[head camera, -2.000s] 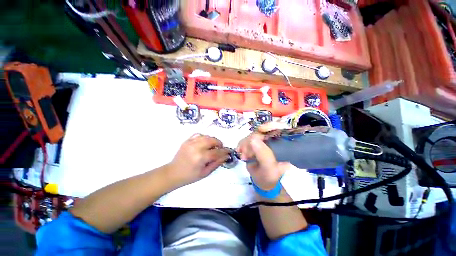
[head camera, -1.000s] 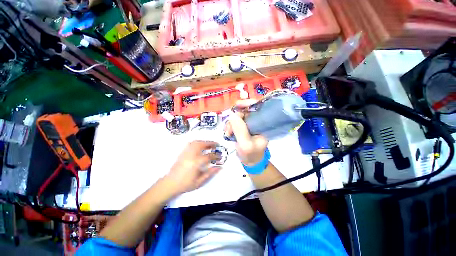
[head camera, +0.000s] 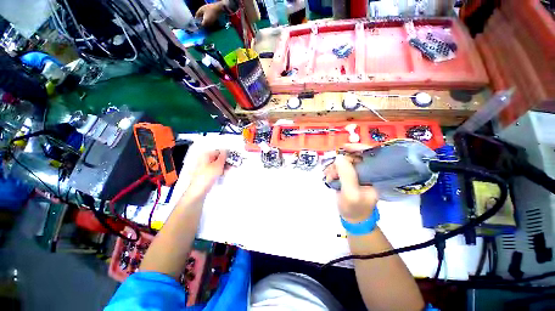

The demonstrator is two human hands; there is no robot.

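My left hand [head camera: 209, 169] is at the mat's upper left, its fingertips at a small round device unit [head camera: 233, 159]; whether they grip it is hard to tell. My right hand [head camera: 353, 188] holds the grey electric screwdriver [head camera: 389, 167], which lies sideways and points left. Its tip is hidden by the fingers. Two circuit board assemblies, one [head camera: 271, 157] and another [head camera: 307, 160], lie in a row before the red parts tray [head camera: 359, 126]. All are on the white mat [head camera: 274, 212].
An orange multimeter [head camera: 156, 153] stands left. A pen cup [head camera: 251, 79], a wooden rail [head camera: 325, 108] and a pink-red foam tray [head camera: 389, 85] are behind. A black cable [head camera: 389, 250] crosses below my right wrist. A blue box [head camera: 439, 209] and white box [head camera: 535, 200] stand right.
My left hand has moved from the mat's middle to its upper left, by the row of assemblies. My right hand still holds the screwdriver. The view has shifted left.
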